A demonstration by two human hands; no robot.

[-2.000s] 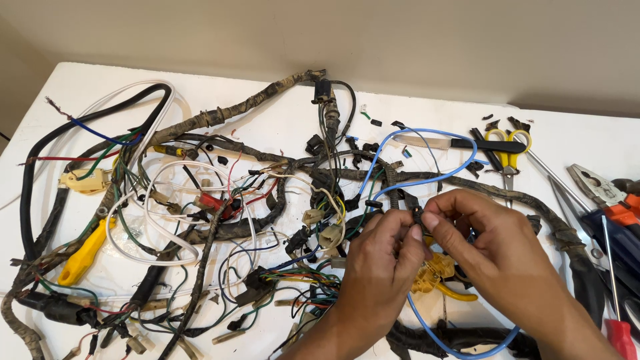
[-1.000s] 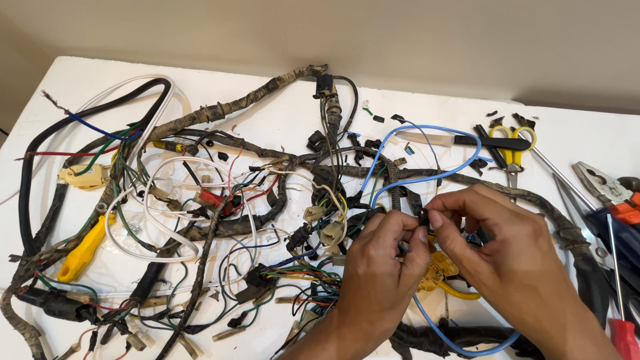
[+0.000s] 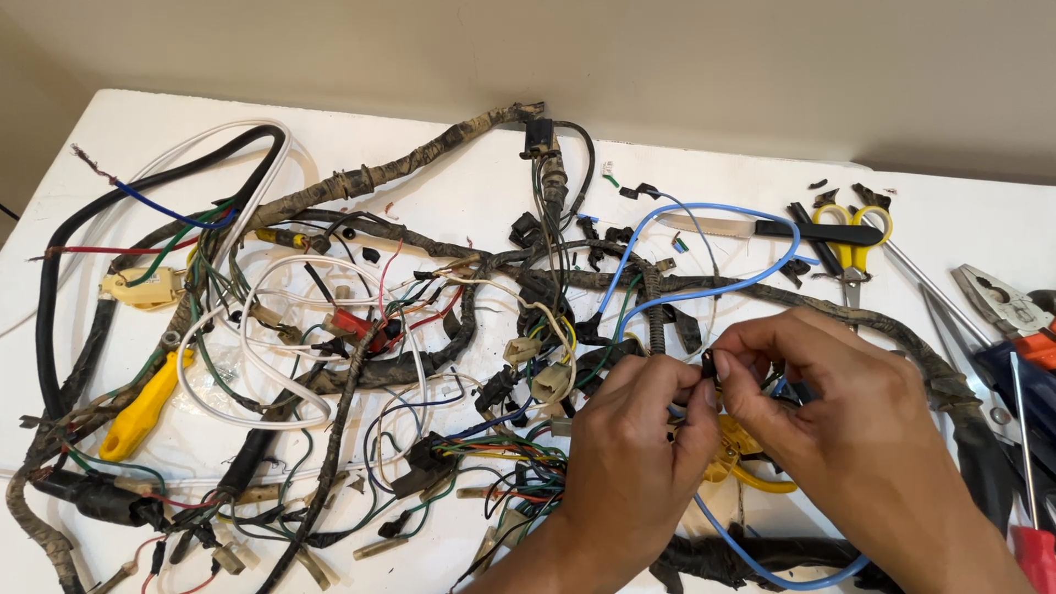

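Observation:
My left hand (image 3: 639, 454) and my right hand (image 3: 825, 412) meet at the right of centre, both pinching a small black piece (image 3: 708, 363) between thumbs and forefingers; whether it is tape or a wire end cannot be told. Around them spreads a taped wiring harness (image 3: 388, 169) with many loose wires and connectors. A blue cable (image 3: 718, 206) loops behind my hands and comes out below them. Partly hidden under my right hand lies a yellow plastic part (image 3: 726, 450). A cream connector (image 3: 551, 384) sits left of my left hand.
Behind my right hand lie a black-handled knife (image 3: 817, 233) and yellow-handled scissors (image 3: 854, 239). Pliers (image 3: 1002, 301) and a red-handled screwdriver (image 3: 1035, 553) are at the right edge. A yellow-handled tool (image 3: 147, 408) rests at left on the white tabletop (image 3: 445, 247). A wall (image 3: 577, 66) stands behind.

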